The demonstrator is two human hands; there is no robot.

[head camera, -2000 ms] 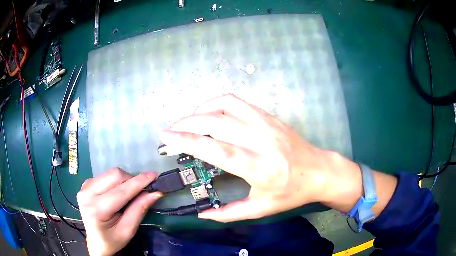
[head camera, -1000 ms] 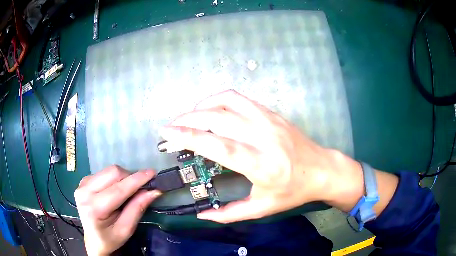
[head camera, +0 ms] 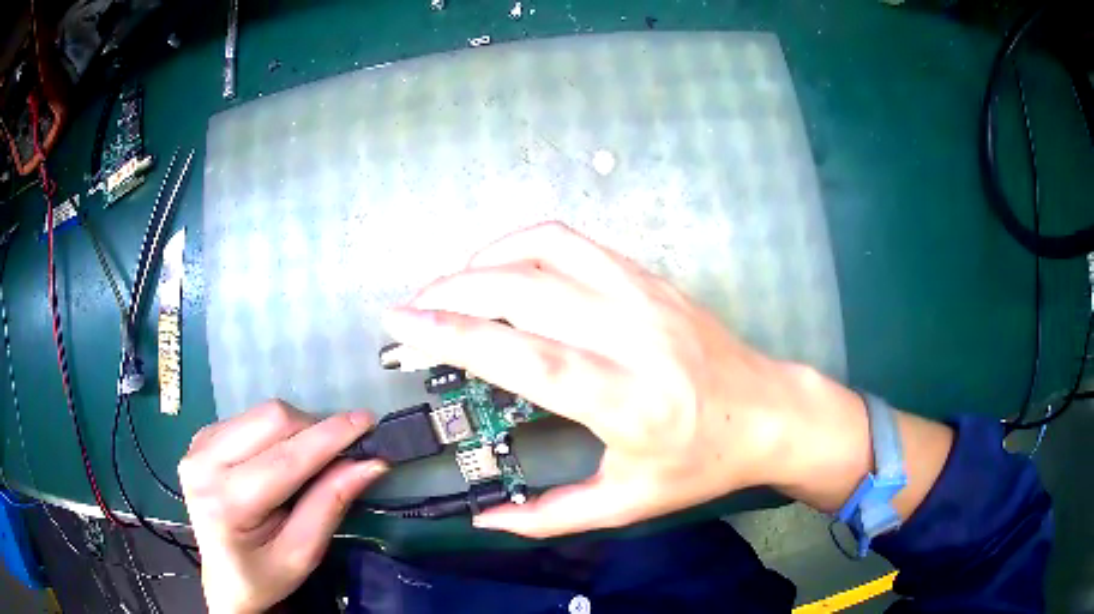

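Observation:
A small green circuit board with silver ports lies at the near edge of the pale mat. My left hand grips a black rectangular plug, which sits in a silver port on the board's left side. My right hand holds the board, thumb at its near edge and fingers over its far side. Part of the board is hidden under the fingers. A thin black cord with a slim plug meets the board's near end beside my right thumb.
Left of the mat lie a pale speckled strip, metal tweezers, a second green board and red and black wires. A black cable curves at the right. A slim metal rod lies at the left rear.

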